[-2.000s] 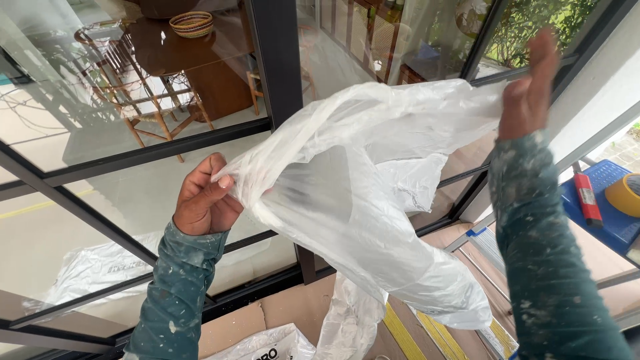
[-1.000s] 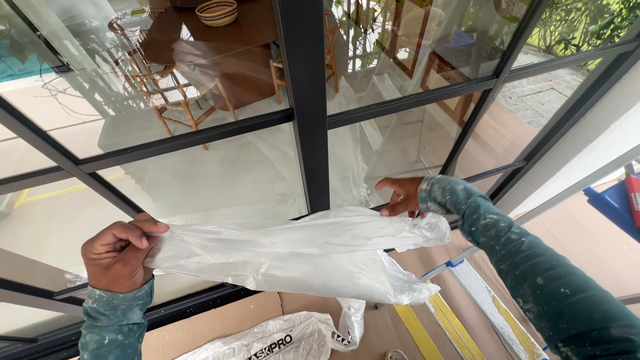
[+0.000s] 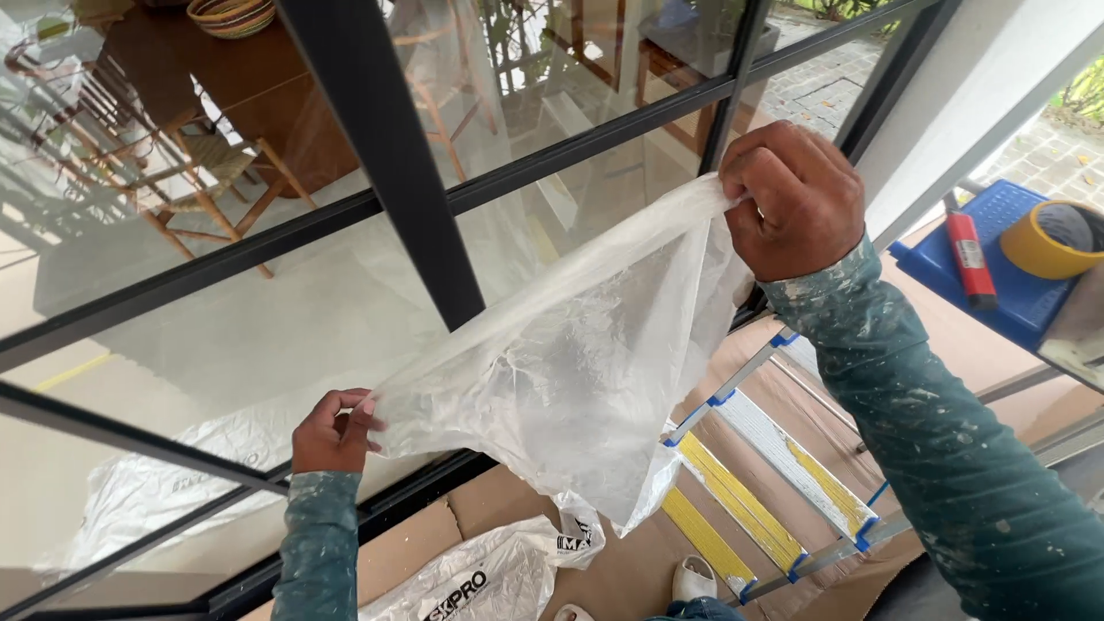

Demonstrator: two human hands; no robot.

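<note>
A clear plastic masking film point(image 3: 586, 362) is stretched between my two hands, its top edge slanting up to the right. My left hand point(image 3: 335, 431) pinches its lower left end between thumb and fingers. At the upper right, my right hand point(image 3: 793, 198) grips the other corner in a closed fist. The film hangs in folds in front of the black window frame point(image 3: 388, 155) and glass. Its lower part trails down to more printed film point(image 3: 483, 578) lying on the floor covering.
A stepladder with yellow, worn treads point(image 3: 733, 500) stands at the lower right. On a blue platform point(image 3: 1018, 302) at the right are a red-handled tool point(image 3: 970, 259) and a yellow roll of tape point(image 3: 1052, 240). My shoe point(image 3: 693, 580) shows near the ladder's foot.
My right hand, apart from the film's far end one second ago, now grips its corner and is raised. The film has gone from a gathered bundle to a spread sheet.
</note>
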